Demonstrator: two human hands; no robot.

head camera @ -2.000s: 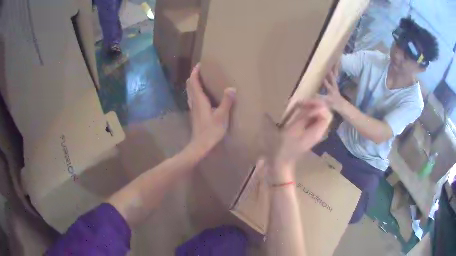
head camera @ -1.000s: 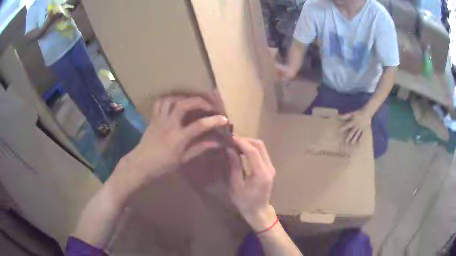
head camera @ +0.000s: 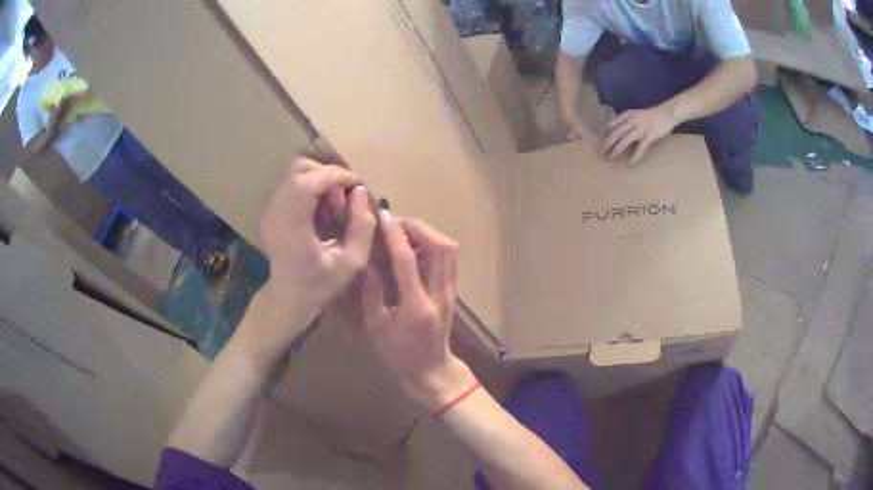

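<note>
A large brown outer carton [head camera: 412, 105] stands in front of me, its tall part rising to the upper left. Its low block end has a flat top panel [head camera: 622, 254] printed FURRION, with a small tab [head camera: 624, 352] at the near edge. My left hand [head camera: 321, 225] has thumb and fingertips pinched at the carton's long edge. My right hand [head camera: 412, 292] is beside it, fingertips at the same edge. A tiny dark spot shows between the fingertips; whether it is a slot or a loose piece is unclear.
A person in a light shirt crouches at the far side, a hand [head camera: 639, 132] on the FURRION panel. Another person [head camera: 86, 129] stands at the upper left with something yellow. More brown cardboard [head camera: 86, 354] lies at the left. Flattened sheets [head camera: 799, 316] cover the floor at the right.
The carton's tall part leans further left, and the FURRION panel shows squarely at the right. My hands have come together at the edge. The crouching person's hand has moved to the panel's far edge.
</note>
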